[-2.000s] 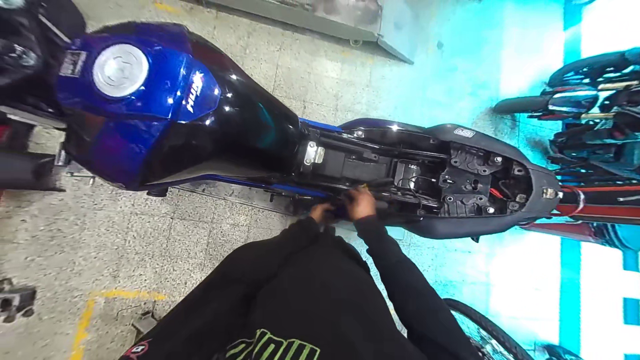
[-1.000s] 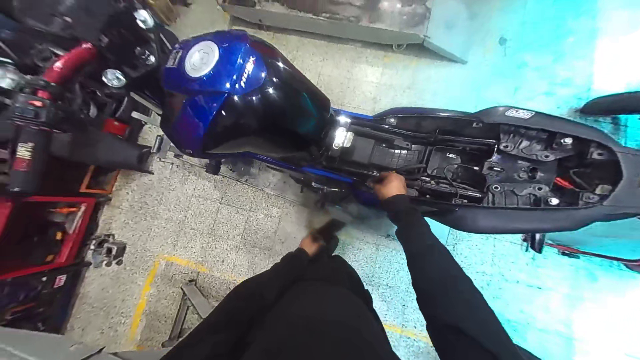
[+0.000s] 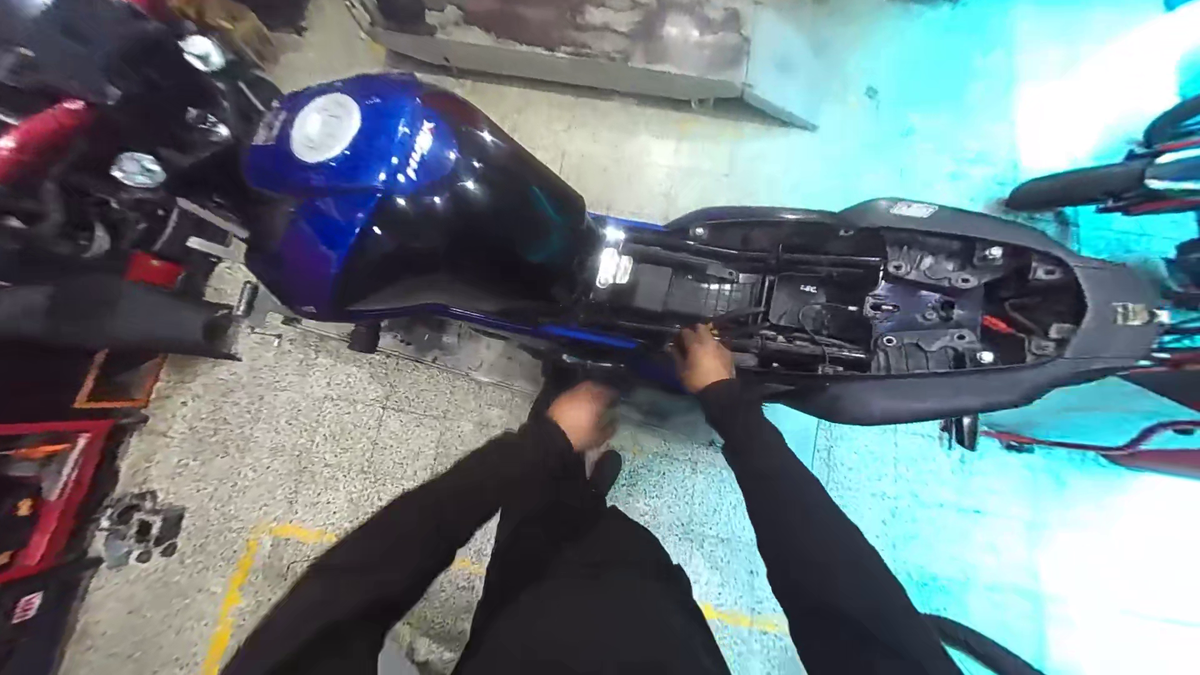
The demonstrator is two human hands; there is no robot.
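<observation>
A motorcycle lies across the view, its blue and black fuel tank at the left and its black tail fairing at the right. No seat covers the open frame, where a black box, cables and brackets show. My right hand rests with bent fingers at the near frame rail, beside the cables; whether it grips something is hidden. Lower and to the left, my left hand is blurred near the blue side panel. Its fingers are too blurred to tell what they hold.
Another motorcycle with a black handlebar grip stands at the left. Below it are a red tool cart and a metal part on the floor. A metal ramp lies beyond the tank. More motorcycles are at the right, one with a black tyre.
My left hand was at the motorcycle's side beside my right hand, then dropped low with a dark object, and is now raised toward the side panel. My right hand has stayed at the frame rail.
</observation>
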